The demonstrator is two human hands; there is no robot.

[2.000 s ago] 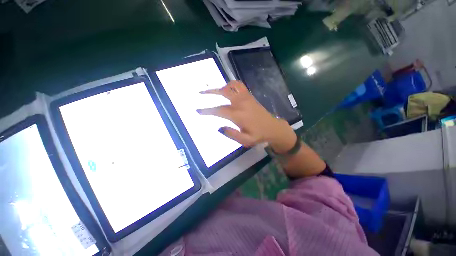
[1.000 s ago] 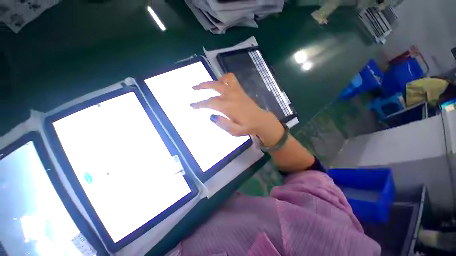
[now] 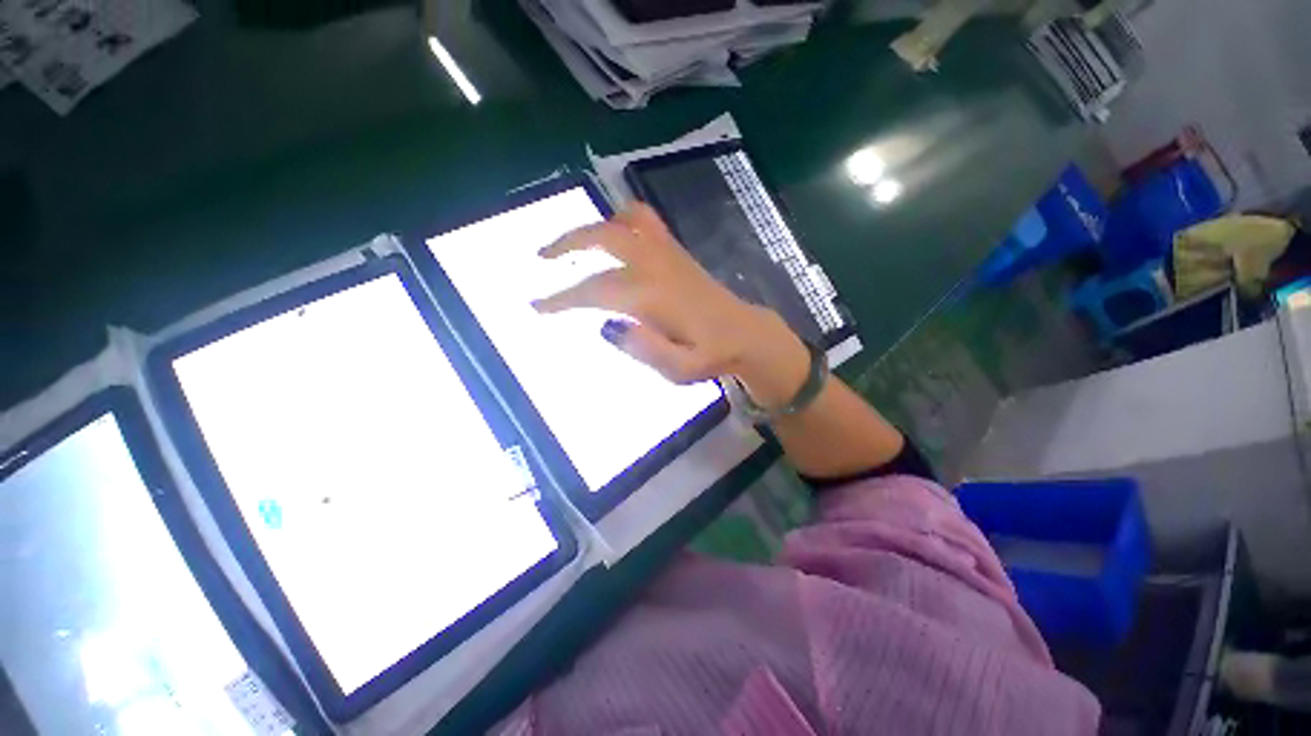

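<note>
My right hand (image 3: 669, 309), with a green bangle, hovers over or touches a white-lit tablet (image 3: 503, 288); contact is unclear. Its fingers are spread and hold nothing. To its left lies a larger-looking lit tablet (image 3: 360, 475) with a small blue-green mark and a barcode label. A paler, glaring tablet (image 3: 108, 575) is cut off at the left edge. Right of my hand, a dark tablet (image 3: 719, 230) shows rows of small white blocks along its right side. White sleeves lie under the tablets. My left hand is out of the picture.
A stack of white sleeves (image 3: 633, 58) is on the green bench (image 3: 316, 144) behind the tablets. A printed sheet (image 3: 86, 43) lies at the upper left. A blue crate (image 3: 1064, 554) is at the lower right, with blue containers (image 3: 1157, 209) and a blue stool (image 3: 1121, 299) beyond.
Rows of white blocks have appeared on the dark tablet since the oldest frame. My right hand stays over the same lit tablet, its fingers slightly shifted. The view has moved slightly.
</note>
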